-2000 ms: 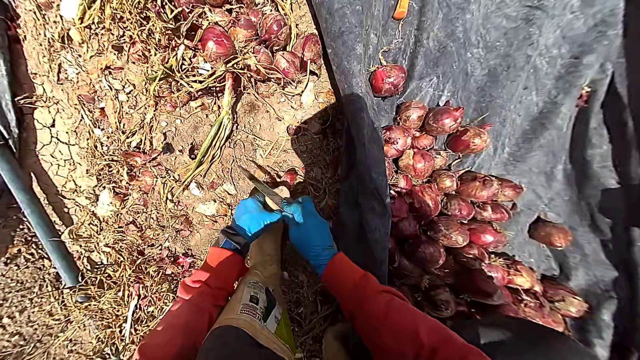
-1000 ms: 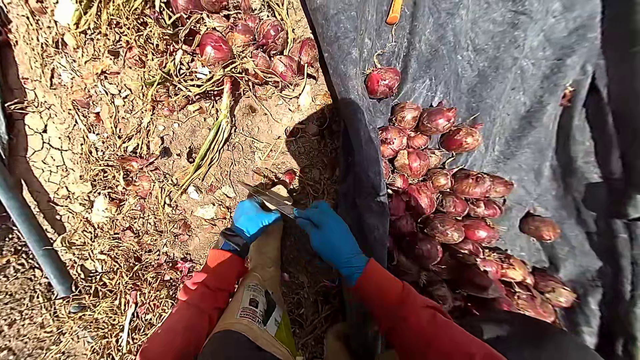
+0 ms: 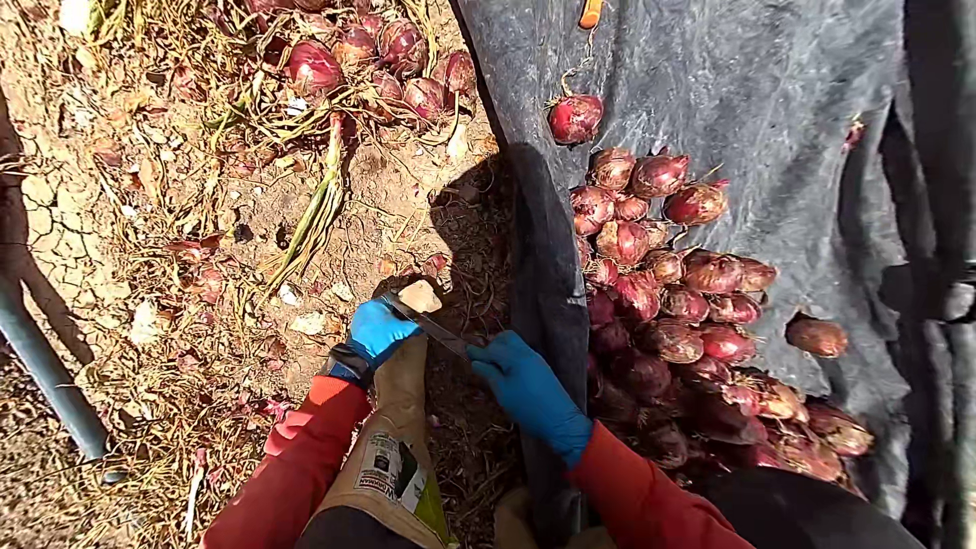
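Observation:
My left hand (image 3: pixel 380 332), in a blue glove, is curled at the toe of a tan boot (image 3: pixel 400 389). My right hand (image 3: pixel 530 389), also blue-gloved, is lower and to the right, closed around one end of a narrow metal blade (image 3: pixel 431 328), apparently a knife. The blade slants up-left, its far end at my left fingers. A pale stone (image 3: pixel 419 297) shows just beyond the blade, beside those fingers; whether they hold it cannot be told. Right of my hands, many red onions (image 3: pixel 671 339) are heaped on a dark sheet (image 3: pixel 732 76).
More red onions (image 3: pixel 314 67) with dry tops lie on cracked soil at the upper left. A green onion top (image 3: pixel 313 217) lies below them. A grey pipe (image 3: pixel 49 374) runs along the left edge. An orange object (image 3: pixel 591 14) and a lone onion (image 3: pixel 576 119) are on the sheet.
My right hand has moved right and slightly down, away from my left hand, which has stayed nearly in place. More of the pale stone now shows by the blade.

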